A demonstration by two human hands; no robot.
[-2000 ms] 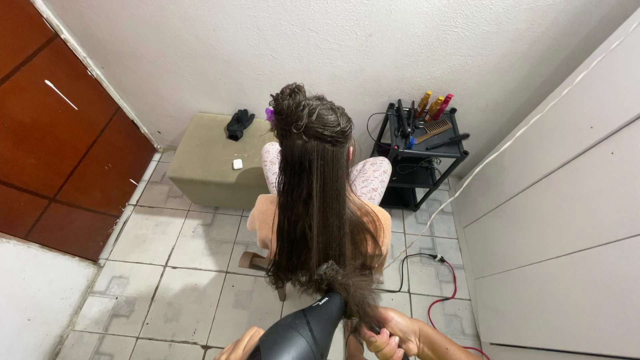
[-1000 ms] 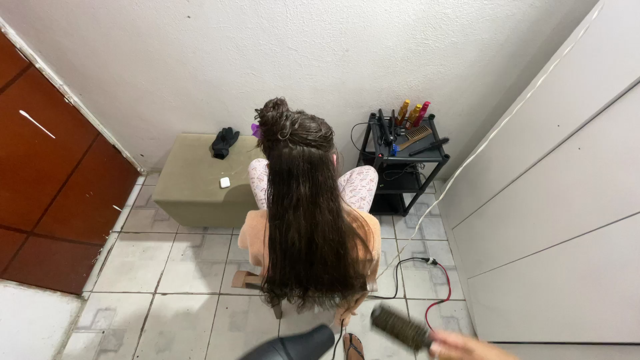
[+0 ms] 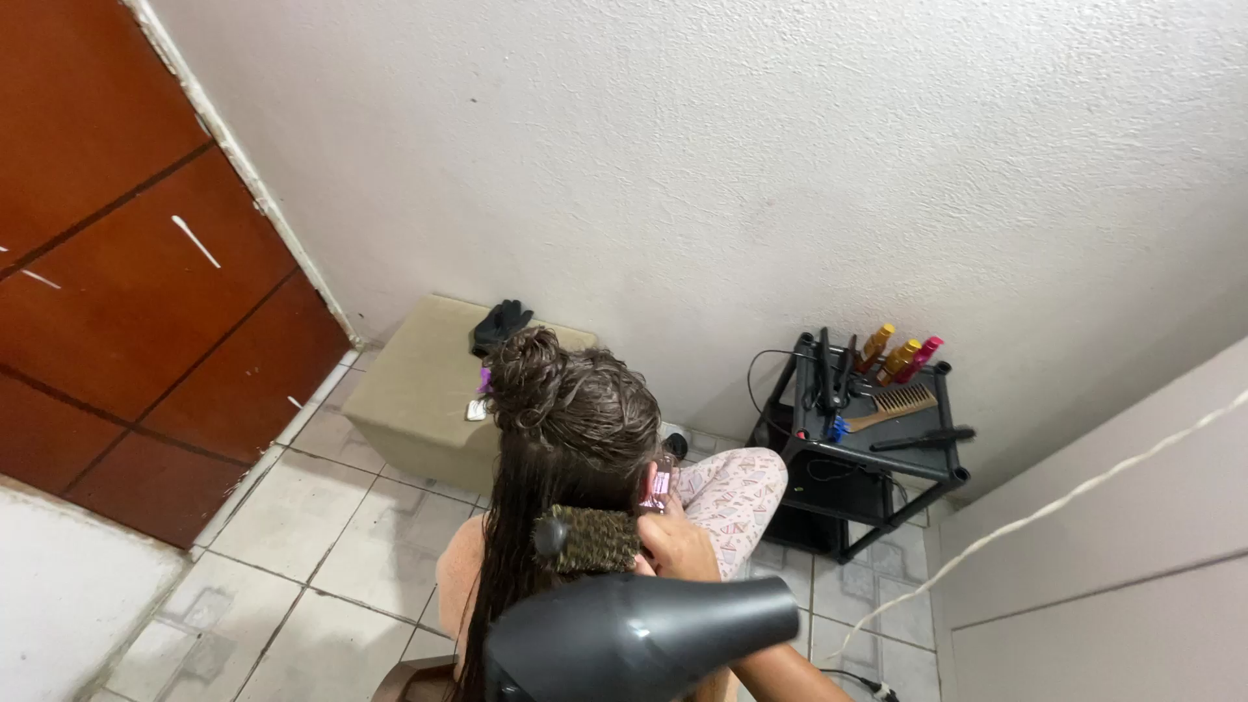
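A seated person seen from behind has long dark hair (image 3: 517, 507), with the upper part gathered in a bun (image 3: 531, 375) and a purple clip (image 3: 485, 380) at its left side. My right hand (image 3: 678, 546) grips a round bristle brush (image 3: 590, 539), which lies sideways against the hair behind the head. In front of my right forearm, a black hair dryer (image 3: 634, 634) crosses the lower middle, its narrow end pointing right. The dryer's handle and my left hand are outside what the frame shows.
A black cart (image 3: 877, 439) at right holds bottles, a wooden comb (image 3: 892, 405) and a flat iron (image 3: 829, 370). A beige bench (image 3: 419, 390) bears a black glove (image 3: 499, 327). A pale cord (image 3: 1053, 497) hangs at right; a black cable (image 3: 863, 682) lies on the floor.
My right hand has brought the brush from the lower right up to the hair behind the head. The dryer has risen from the bottom edge and now points right. The view has shifted.
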